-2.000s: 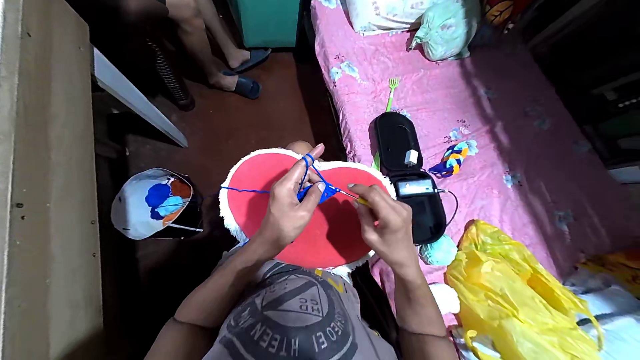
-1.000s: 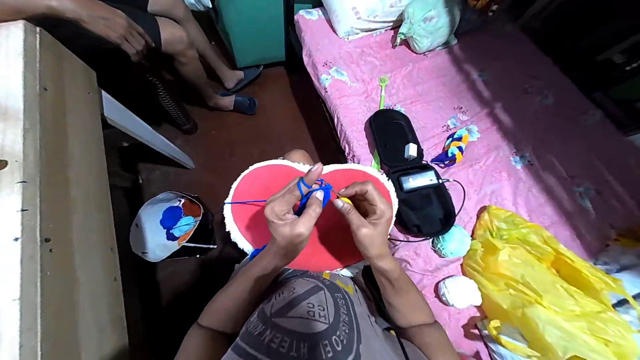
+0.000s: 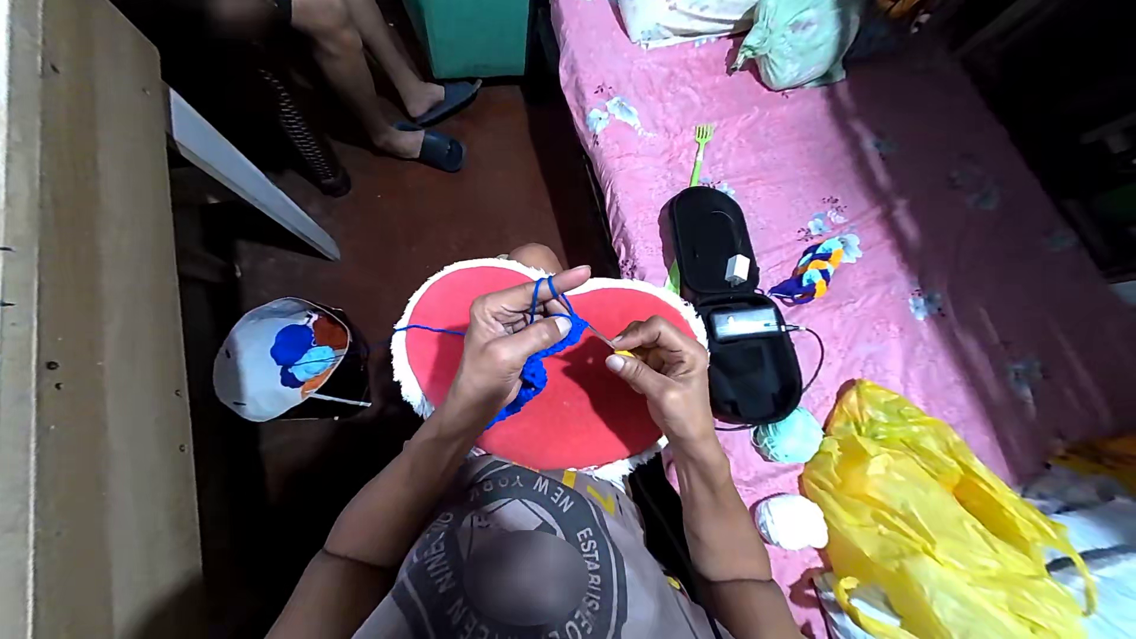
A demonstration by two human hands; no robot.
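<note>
My left hand [image 3: 510, 342] pinches a strip of blue crocheted yarn [image 3: 532, 380] between thumb and fingers, with blue yarn looped around its raised index finger. My right hand [image 3: 661, 368] grips the yellow handle of a crochet hook [image 3: 601, 336]; its thin metal shaft reaches the edge of the blue piece. Both hands are above a red heart-shaped cushion [image 3: 603, 408] with white fluffy trim, lying on my lap. A blue strand [image 3: 417, 327] runs left from my left hand toward a white bucket-like container [image 3: 244, 373] holding blue, light blue and orange yarn.
Right of the cushion, a pink floral sheet [image 3: 799, 133] carries an open black case [image 3: 754, 382] with a cabled device, a green plastic fork [image 3: 701, 146], braided yarn [image 3: 815, 271], yarn balls [image 3: 790, 435] and a yellow plastic bag [image 3: 914, 497]. Another person's legs [image 3: 355, 80] are at upper left.
My left index finger has extended, with the yarn loops now spread on it. My right hand has drawn slightly away from my left hand, showing more of the hook's shaft.
</note>
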